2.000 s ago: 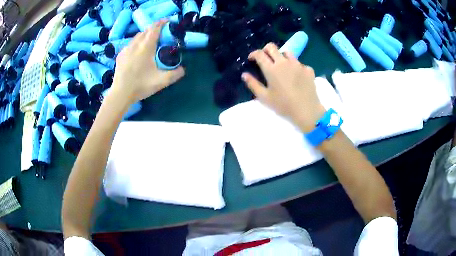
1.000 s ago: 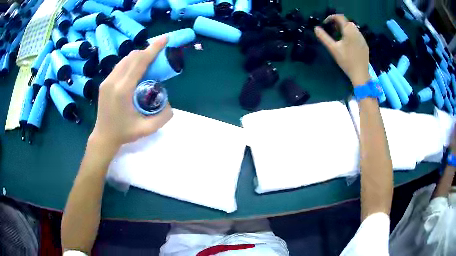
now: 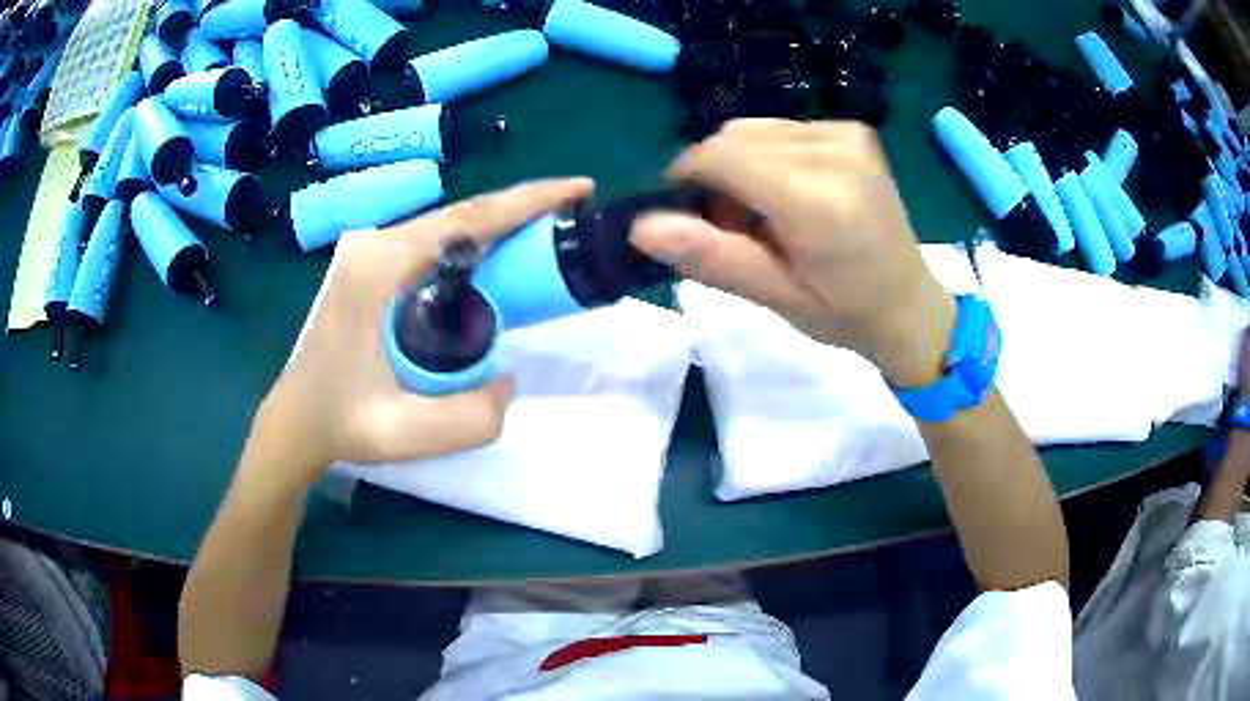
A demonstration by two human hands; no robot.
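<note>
My left hand point(image 3: 370, 356) holds two light-blue bodies above the white pads. One blue body point(image 3: 395, 342) points its end at the camera and shows a dark insert with a stem. The other blue body point(image 3: 521, 274) points right. My right hand point(image 3: 809, 233) grips a black ribbed cap point(image 3: 633, 244) by its fingertips at that body's right end, touching or nearly touching its dark end fitting; the exact fit is blurred. My right wrist wears a blue band point(image 3: 960, 359).
Blue bodies point(image 3: 368, 203) lie loose and heaped at left, more at right. Loose black caps point(image 3: 768, 69) are heaped at the back middle. White pads point(image 3: 823, 397) line the near edge. A printed sheet point(image 3: 96, 82) lies far left. Another person's arm shows at right.
My right hand has come back left from the far cap heap with a black cap, to the bodies in my left hand. The left hand's end-on body now shows a dark insert with a stem.
</note>
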